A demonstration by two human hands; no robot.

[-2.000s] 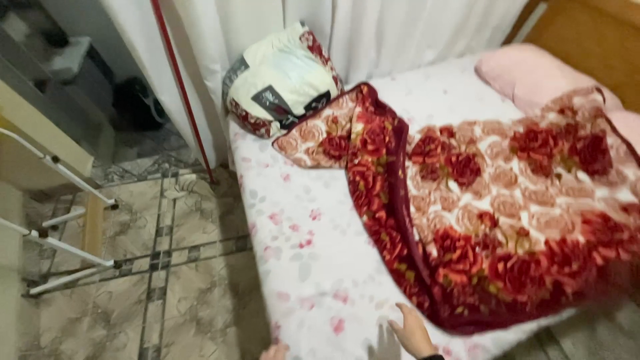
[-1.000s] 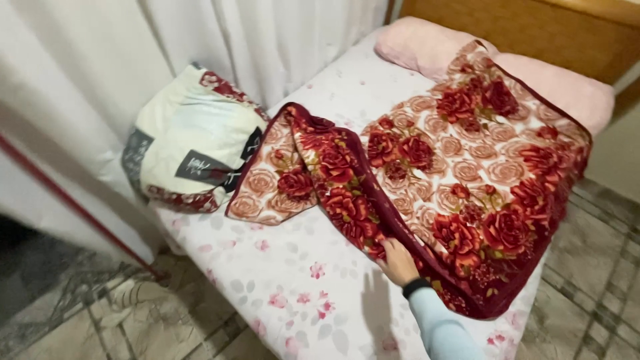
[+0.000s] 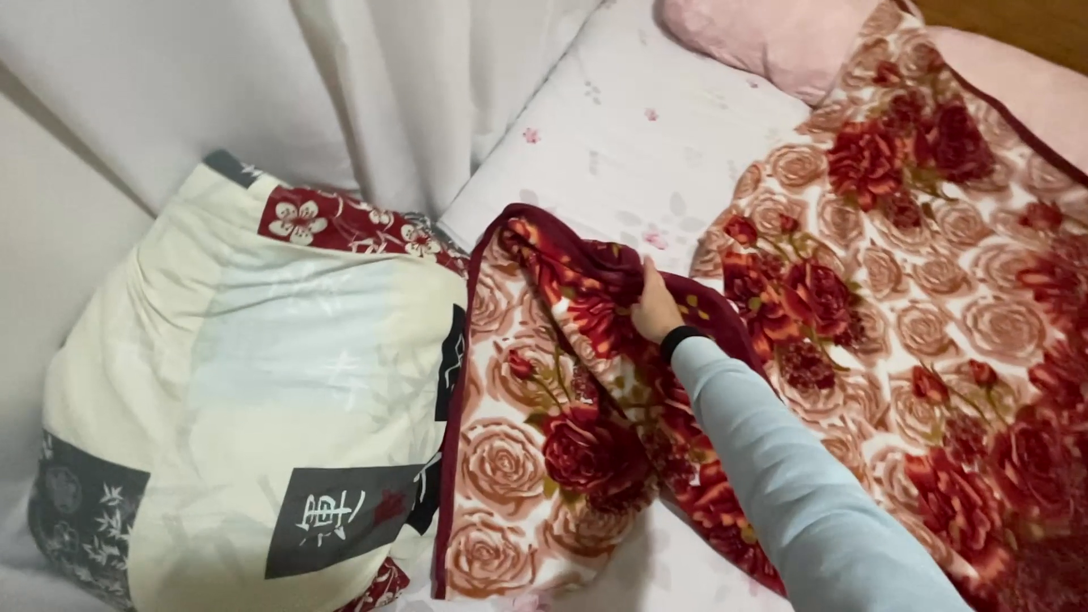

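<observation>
A rose-patterned blanket (image 3: 922, 263) with a dark red border lies across the bed, its left part folded over and bunched. My right hand (image 3: 657, 308), with a black band at the wrist and a light blue sleeve, grips the dark red edge of that folded part. Left of the blanket sits a bulky cushion or bundle (image 3: 314, 340) in cream, grey and red printed fabric, touching the blanket's left edge. My left hand is out of view.
The bed's white floral sheet (image 3: 629, 144) shows beyond and below the blanket. Pink pillows (image 3: 748, 42) lie at the top, by a wooden headboard (image 3: 1020, 30). White curtains (image 3: 408, 93) hang along the left side, behind the bundle.
My right hand has moved left along the blanket and now grips its folded edge near the bundle. The view has moved closer to the bundle and the fold.
</observation>
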